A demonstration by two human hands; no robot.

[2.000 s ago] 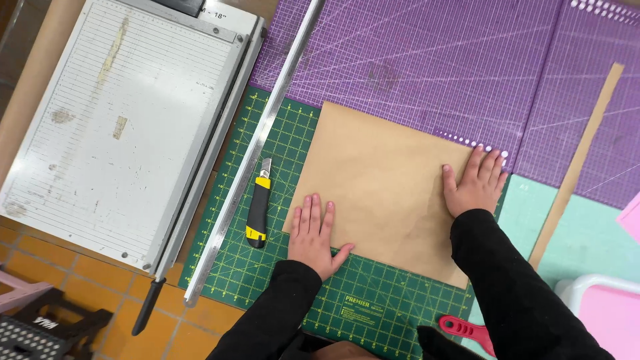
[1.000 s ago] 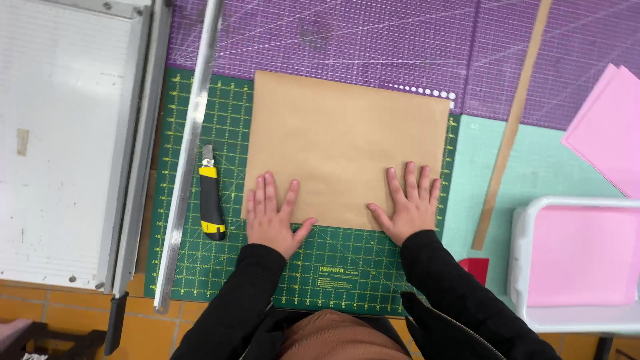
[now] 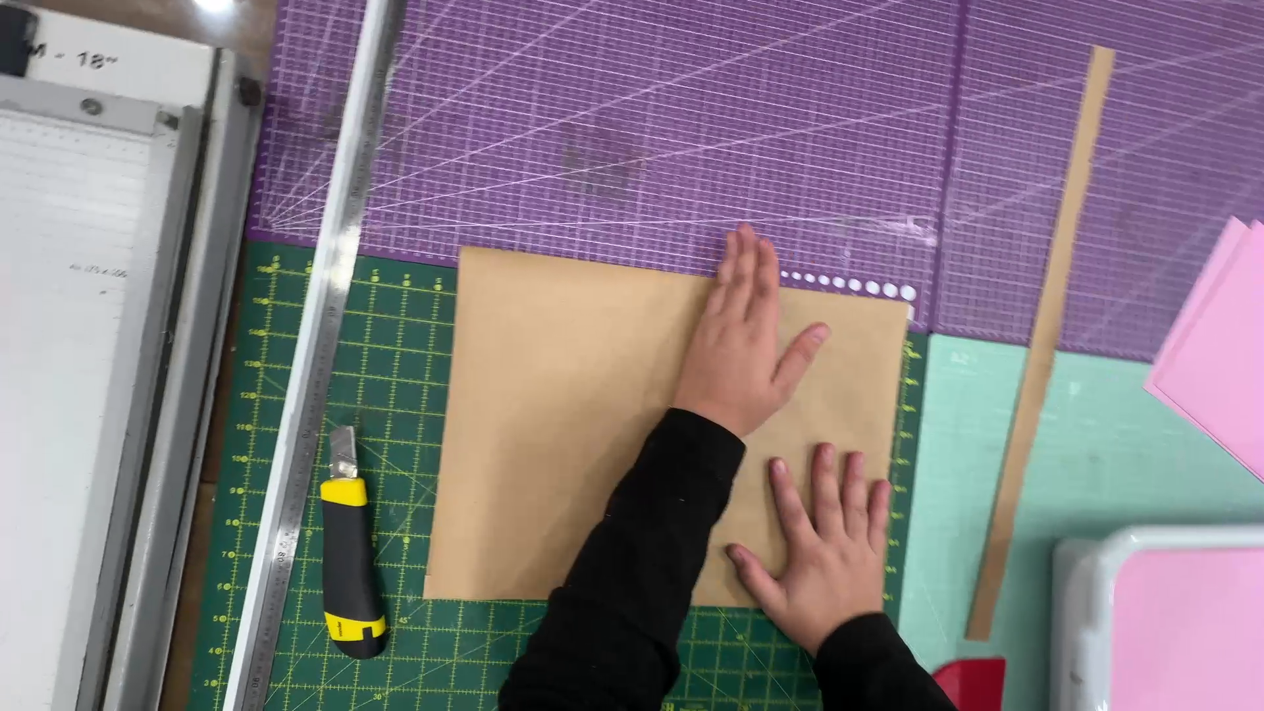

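A rectangular sheet of brown kraft paper (image 3: pixel 553 415), apparently folded, lies on the green cutting mat (image 3: pixel 395 365), its far edge along the purple mat. My left hand (image 3: pixel 743 341) rests flat on the paper near its far edge, fingertips just past that edge. Lower right of it, my right hand (image 3: pixel 829 548) presses on the near right part with fingers spread. Neither hand grips anything. A black and yellow utility knife (image 3: pixel 348 563), its blade out, lies left of the paper. Between the knife and the paper trimmer runs a long metal ruler (image 3: pixel 321 336).
The paper trimmer (image 3: pixel 79 395) stands at the left. A purple cutting mat (image 3: pixel 612 138) spans the far side. To the right are a narrow brown strip (image 3: pixel 1042 346), pink sheets (image 3: pixel 1210 346), a white-rimmed tray (image 3: pixel 1081 612) and a red object (image 3: pixel 973 683) at the near edge.
My left hand has moved from the paper's near left part up and right to its far edge. My right hand stays near the lower right. The view has shifted.
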